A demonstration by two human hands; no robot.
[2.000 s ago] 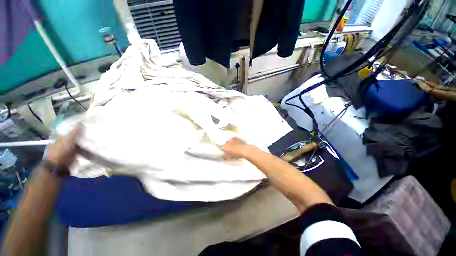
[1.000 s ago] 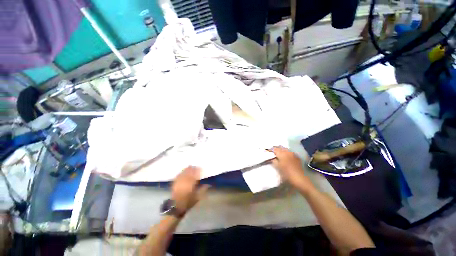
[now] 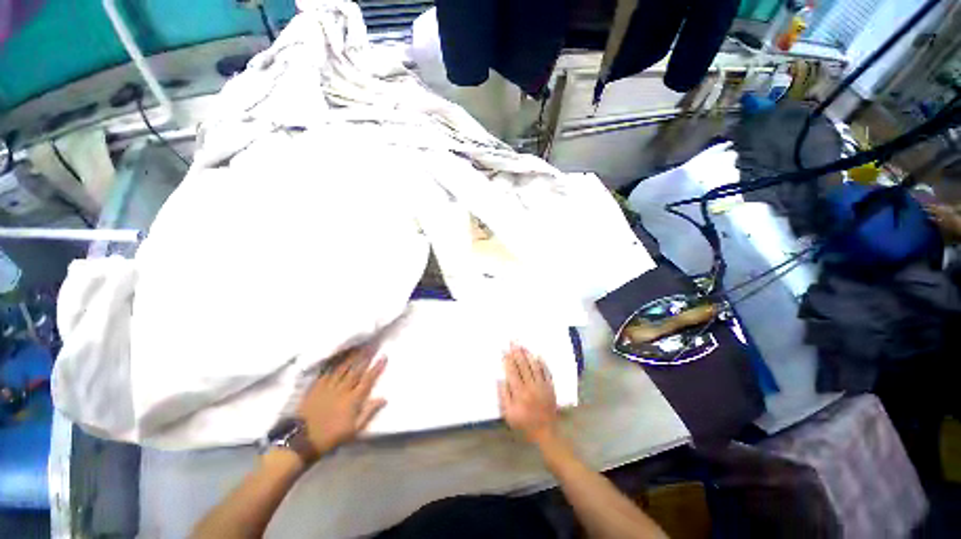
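Observation:
A large cream-white garment [image 3: 274,253] lies heaped over the table, with a flat section pulled to the front. My left hand [image 3: 342,398] rests palm down on the cloth near its front edge, fingers apart, a watch on the wrist. My right hand [image 3: 526,392] lies flat on the front section near its right end. A steam iron [image 3: 670,328] with a tan handle sits on a dark rest pad [image 3: 706,387] to the right, untouched. A bit of the dark-blue padded form [image 3: 576,351] shows at the cloth's right end.
Black hoses [image 3: 822,168] hang from the upper right to the iron. Dark garments [image 3: 590,42] hang behind the table. A patterned pink-grey box [image 3: 859,463] and dark cloth [image 3: 869,316] are at right. A person's hand [image 3: 945,219] shows at the far right edge.
The front section now lies flat and covers most of the blue form. The small white flap at the front edge no longer shows. Both hands now rest flat on the cloth.

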